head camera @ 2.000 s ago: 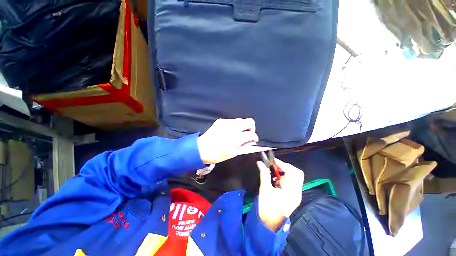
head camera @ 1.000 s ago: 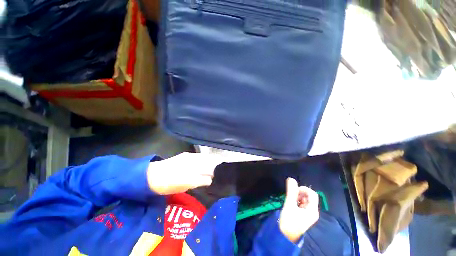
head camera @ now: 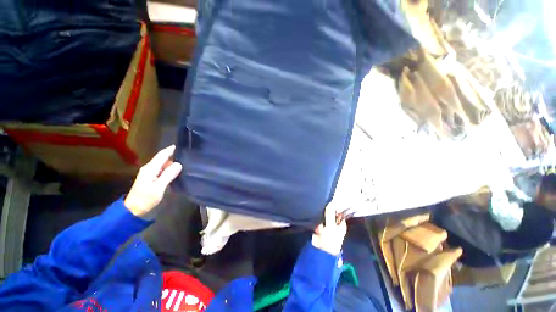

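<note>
A dark navy backpack (head camera: 268, 134) lies with its smooth panel facing up, one end over the table's near edge. My left hand (head camera: 152, 183) is at its left edge, with thumb and fingertips pinching the border. My right hand (head camera: 331, 231) grips the near right corner. A small dark reddish bit shows beside the right fingers; I cannot tell whether it is the snips. The far end of the backpack is cut off by the top of the picture.
A carton (head camera: 73, 137) with red tape and dark bags stands at left. Tan pieces (head camera: 420, 256) lie at lower right, with more on the white tabletop (head camera: 414, 164). A green crate edge (head camera: 271, 297) is below.
My left hand has moved up and left to the backpack's edge; my right hand has risen to its near corner. The backpack has shifted left, and its front zipper and tab no longer show.
</note>
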